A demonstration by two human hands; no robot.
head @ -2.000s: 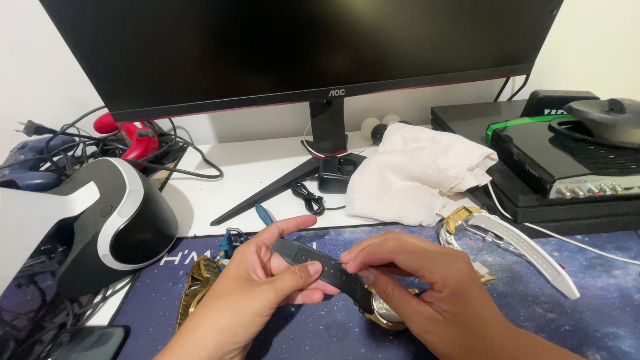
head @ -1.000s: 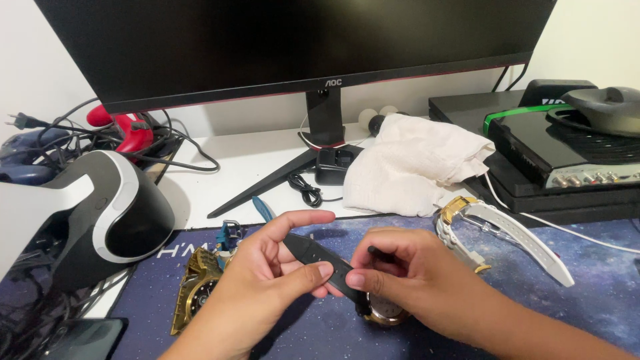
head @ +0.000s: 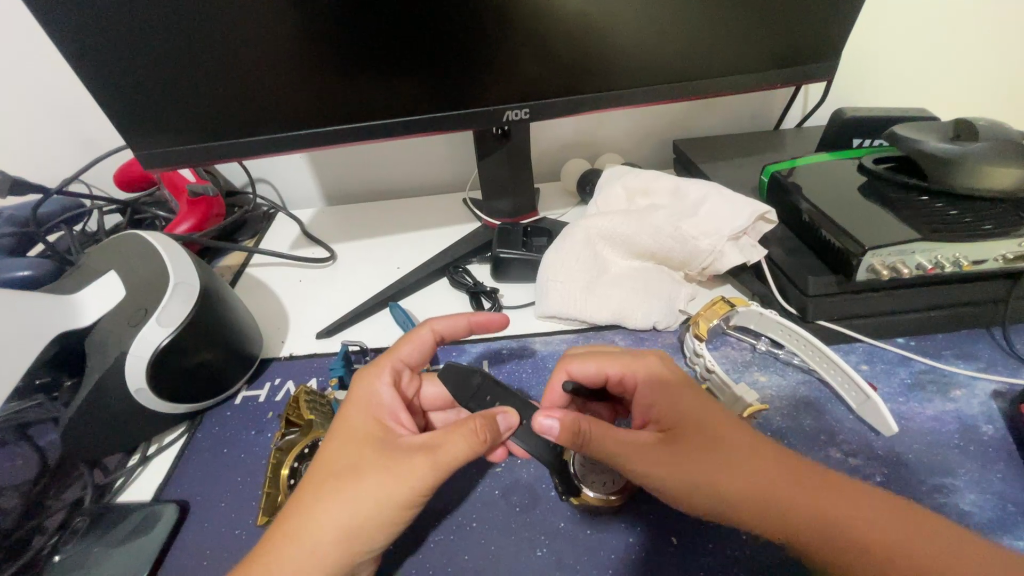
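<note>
My left hand (head: 432,408) pinches a black watch strap (head: 488,400) between thumb and fingers, its pointed end free at upper left. My right hand (head: 616,408) grips the same strap nearer the case, and a short black piece sticks out above its thumb; whether that is the strap's other part, I cannot tell. The round gold-rimmed watch case (head: 596,480) hangs below my right fingers, partly hidden. Left of my left wrist lies a gold metal watch (head: 296,464), with a blue strap (head: 344,364) behind it. A white and gold watch (head: 792,352) lies at the right.
Behind my hands stand a monitor (head: 512,96), a crumpled white cloth (head: 648,248) and a black charger (head: 520,252). At left are a VR headset (head: 192,328), a red controller (head: 192,200), tangled cables and a phone (head: 120,536). Black electronic boxes (head: 904,240) sit at right.
Both hands stay on the black strap, while the fingers of my right hand have shifted on it. The short black piece above my right thumb shows since the frame one second ago.
</note>
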